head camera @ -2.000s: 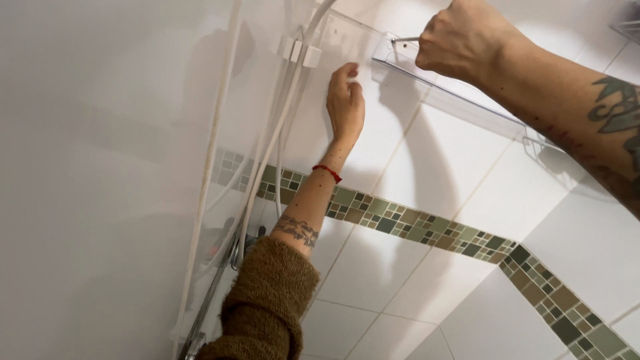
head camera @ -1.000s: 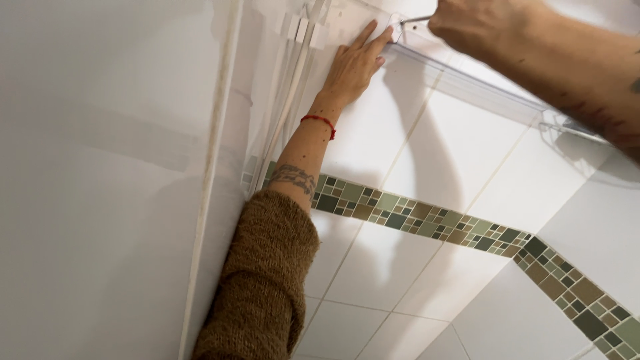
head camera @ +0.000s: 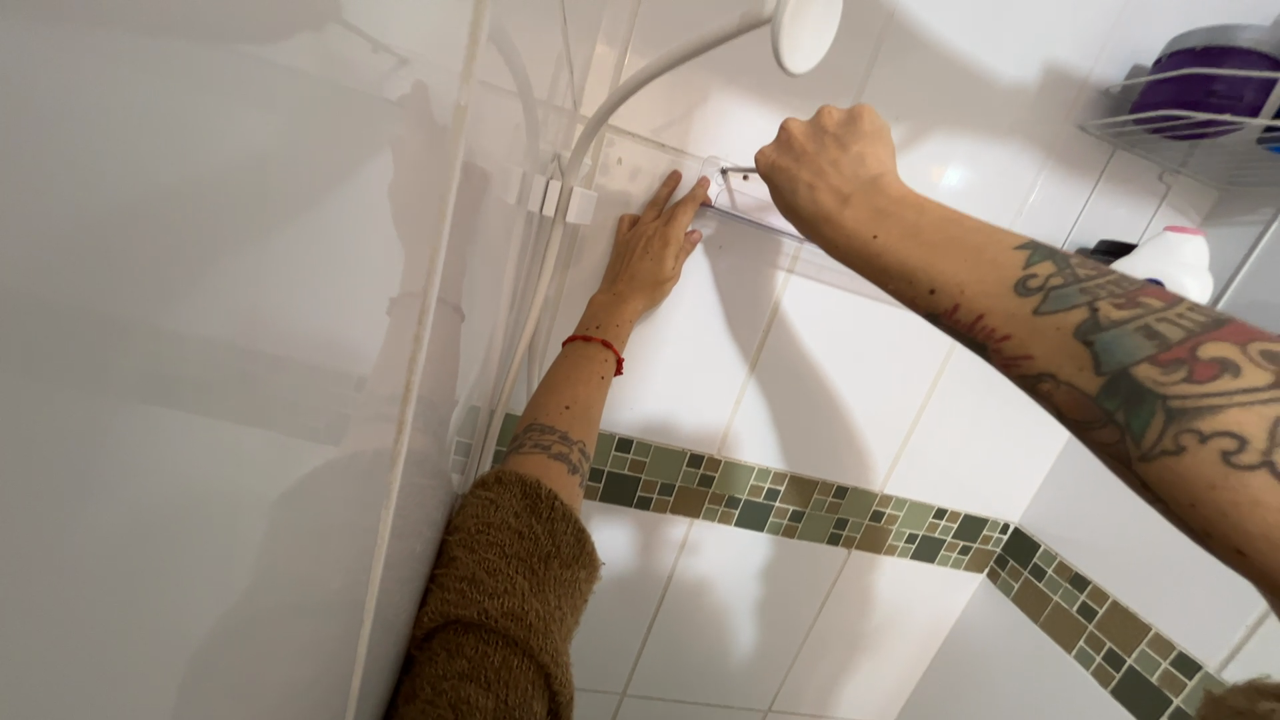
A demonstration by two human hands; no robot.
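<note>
My left hand (head camera: 648, 250) lies against the white tiled wall, its fingertips at the left end of a clear plastic shelf (head camera: 752, 222). A red cord bracelet (head camera: 595, 346) circles that wrist, above a brown knit sleeve. To its right, my right hand (head camera: 828, 165) is closed in a fist around a thin metal tool (head camera: 740, 170), whose tip meets the shelf's left end. The tool's exact kind cannot be told, since the fist hides its rear part. A small dark spot, perhaps a hole, shows beside the tool.
A white shower hose (head camera: 552, 270) runs past a holder (head camera: 565, 202) up to a shower head (head camera: 806, 30). A glass shower panel (head camera: 405, 400) stands at the left. At the upper right, a wire rack (head camera: 1170, 128) holds a purple jar (head camera: 1205, 85), with a white bottle (head camera: 1170, 262) below.
My left hand has moved from beside the hose to the shelf's left end and has stayed there since. My right hand still holds the tool. The view now takes in more above the shelf.
</note>
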